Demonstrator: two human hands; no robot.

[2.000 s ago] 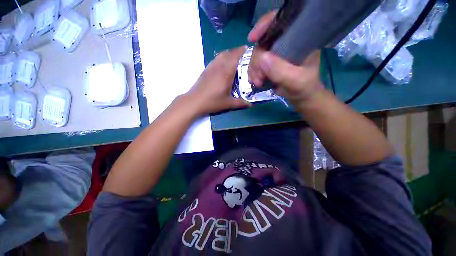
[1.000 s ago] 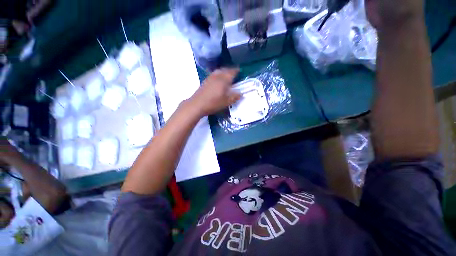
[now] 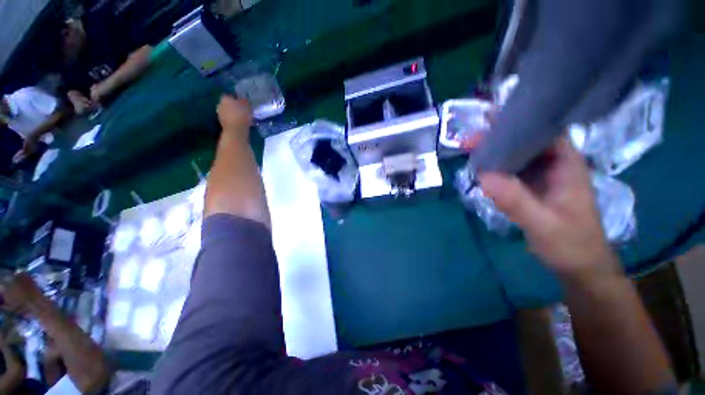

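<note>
My left hand [image 3: 235,116] is stretched far forward to the upper left. It is beside a white housing in a clear plastic bag [image 3: 264,96] on the green bench; whether its fingers grip the bag is too blurred to tell. My right hand [image 3: 558,212] is wrapped around the thick grey electric screwdriver [image 3: 572,77] at the upper right. The driver's tip is not clearly visible. The silver-grey screw feeder [image 3: 393,127] stands beyond the middle of the bench.
A clear bag with dark contents [image 3: 326,158] stands left of the feeder. A long white paper strip [image 3: 301,262] and rows of white housings [image 3: 147,266] lie left. Bagged white frames [image 3: 630,135] lie right. Other people's arms [image 3: 66,328] show at the left; another box [image 3: 201,46] stands far left.
My left hand has moved forward and left, away from the work spot, where the bagged white part no longer lies. My right hand has come down with the screwdriver in it. The view has shifted forward.
</note>
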